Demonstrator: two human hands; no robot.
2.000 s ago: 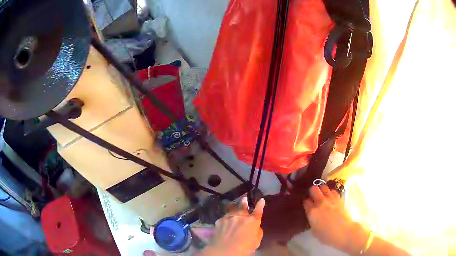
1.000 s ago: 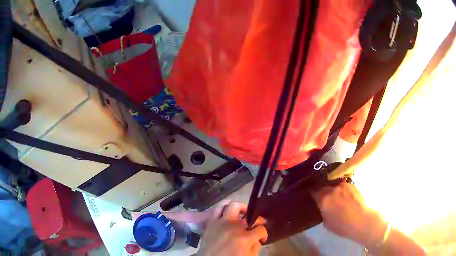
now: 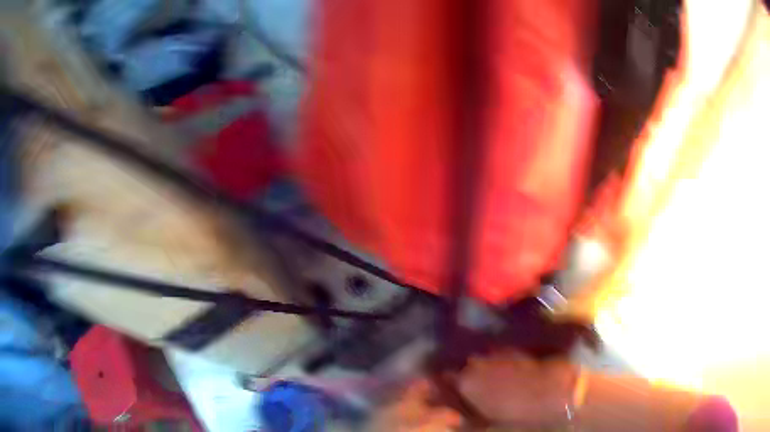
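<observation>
The picture is heavily blurred. A long black strap (image 3: pixel 460 169) hangs down in front of a red bag (image 3: pixel 380 143) to a dark bundle (image 3: pixel 523 329) at the lower middle. My left hand (image 3: pixel 414 411) is at the bottom edge, partly cut off, beside a dark strip below the strap. My right hand (image 3: pixel 515 388) lies just right of it, under the dark bundle, with a band at the wrist. The two hands are close together. The blur hides the fingers of both, so their grip cannot be made out.
A cream machine (image 3: pixel 127 202) with dark belts stands at left. A blue-lidded bottle (image 3: pixel 291 407) is at the bottom, left of my hands. A red stool (image 3: pixel 103 371) is at lower left, a red container (image 3: pixel 241 152) behind the machine. The bright yellow curtain (image 3: pixel 650 194) is at right.
My right hand has moved left and down, close to my left hand, which is now lower in the picture. The black strap hangs more upright. The view has shifted and blurred.
</observation>
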